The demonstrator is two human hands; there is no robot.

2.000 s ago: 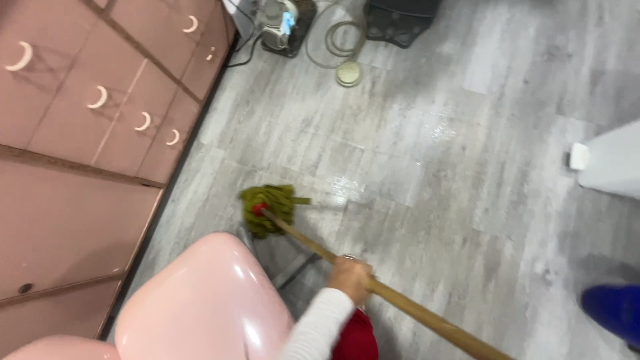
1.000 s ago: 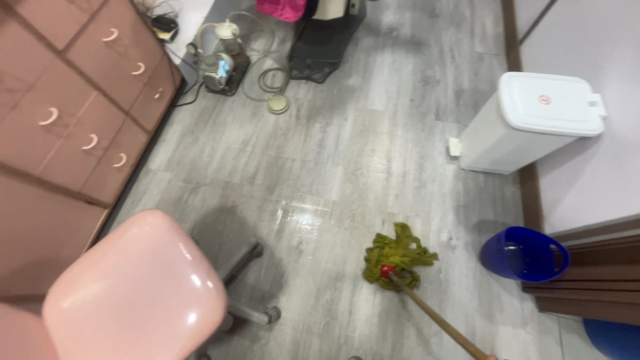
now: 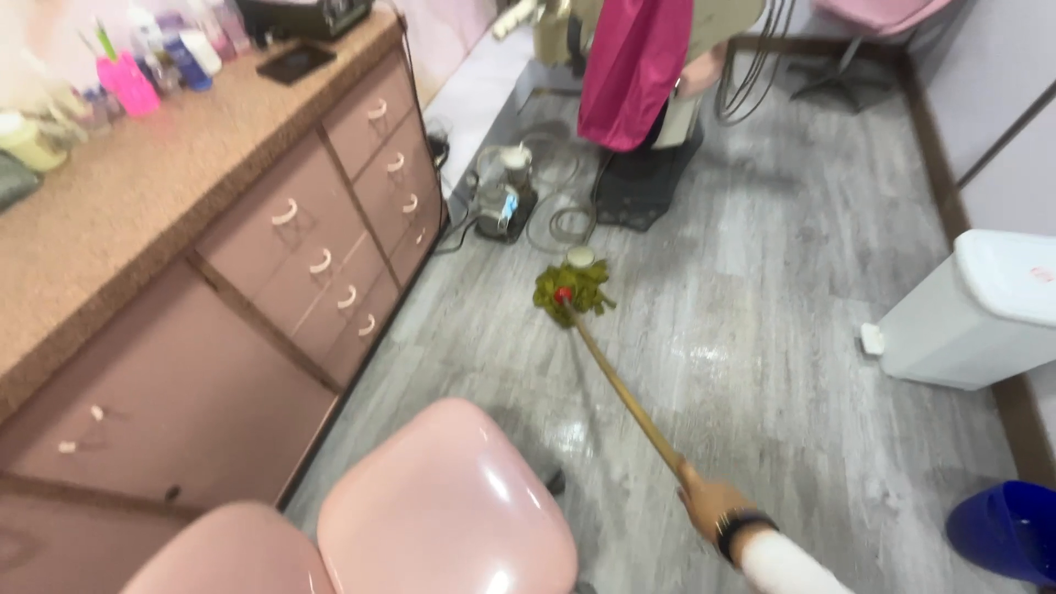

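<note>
A string mop's olive-green head, with a red fitting at its middle, is on the grey wood-look floor, right against a small round pale foot pedal. Its wooden handle slants down to the lower right. There my right hand, with a dark band at the wrist and a white sleeve, is closed around the handle. My left hand is out of the frame. Below the mop head and left of the handle stands a pink padded chair.
Pink drawer cabinets line the left side. A small machine with cables and a coiled hose sits beyond the mop, beside a dark equipment base. At right are a white pedal bin and a blue bucket.
The mop head has moved from the floor near the blue bucket across to the round foot pedal. My hand on the handle is now clearly in view. The view has shifted to show the counter.
</note>
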